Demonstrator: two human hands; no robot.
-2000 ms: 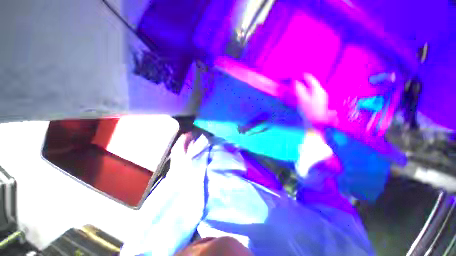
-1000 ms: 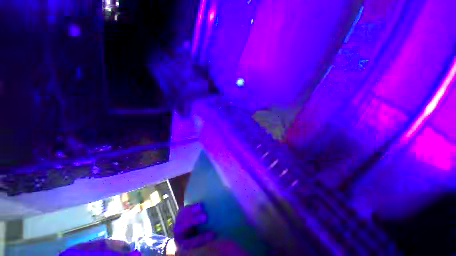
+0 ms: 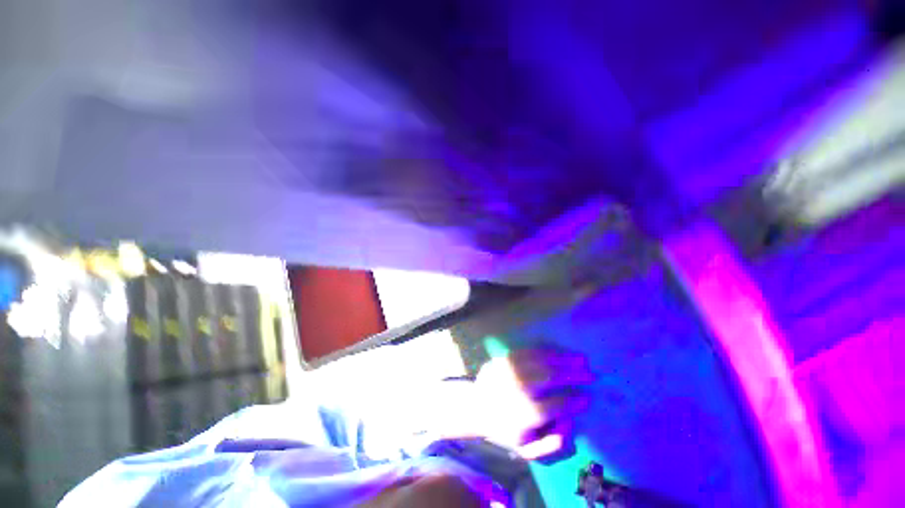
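The view is heavily blurred. My left hand (image 3: 541, 392) is at the lower middle, at the end of a pale blue sleeve coming from the lower left. It is partly washed out by glare and partly violet-dark; its fingers and anything in them cannot be made out. It is over or beside a blue surface (image 3: 645, 397). A small dark object (image 3: 593, 483) lies on the cyan part of that surface at the bottom edge. My right hand is not seen.
An open bin (image 3: 337, 310) with a red-looking inside is left of centre, below a grey machine panel (image 3: 179, 169). A bright pink rail (image 3: 739, 327) curves down the right side. Dark racks (image 3: 193, 357) and blurred bright shapes are at the left.
The view has swung away from the close machine edge; the bin shows again, as it did two seconds ago. The left sleeve and hand now show low in the middle; the right hand seen earlier is gone.
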